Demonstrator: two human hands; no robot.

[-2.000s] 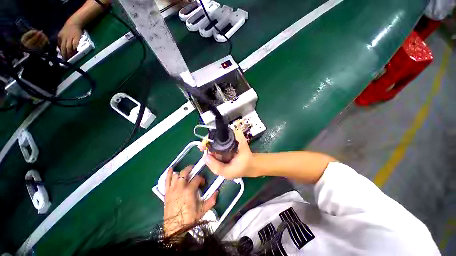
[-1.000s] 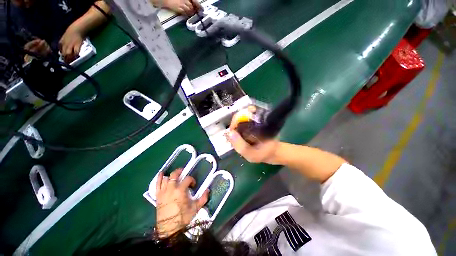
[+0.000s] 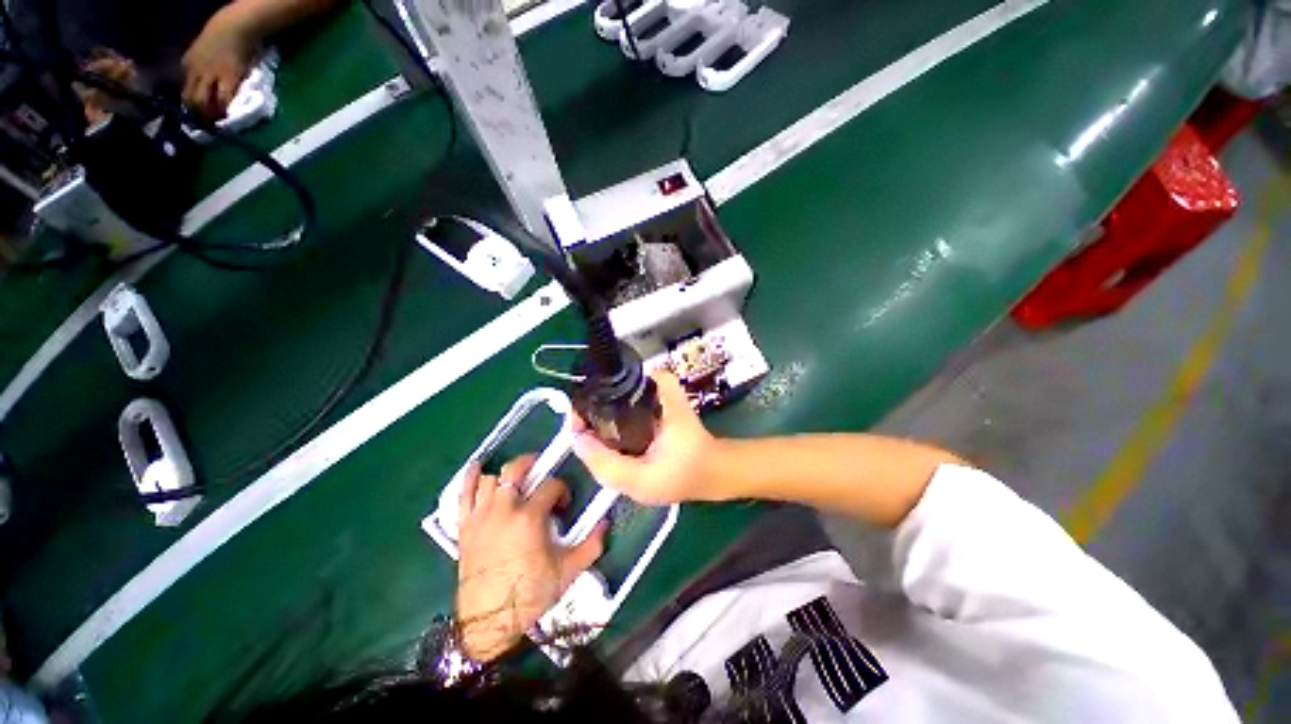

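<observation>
White looped plastic housings (image 3: 489, 434) lie side by side on the green surface in front of me. My left hand (image 3: 513, 549) rests over them, fingers spread across the loops and pressing on them. My right hand (image 3: 654, 450) grips the black electric screwdriver (image 3: 617, 400) upright above the middle housing; its tip is hidden by my hand and the driver body. The thin wire bail (image 3: 557, 362) shows beside the driver. The screw feeder (image 3: 680, 290), with a heap of screws in its tray, stands just beyond; its front ledge (image 3: 704, 364) has small brassy parts.
A grey-white metal upright (image 3: 489, 106) rises behind the feeder. Single housings lie on the belt (image 3: 850, 212) at the left and beyond the white strip, with a row (image 3: 694, 38) at the top. Black cables cross the left. Another person's hand (image 3: 217, 71) works opposite. Red stools (image 3: 1147, 226) stand right.
My right hand has brought the screwdriver from over the feeder's front ledge back to the housings. My left hand stays on the housings. The housings across the belt appear shifted right and up in the view.
</observation>
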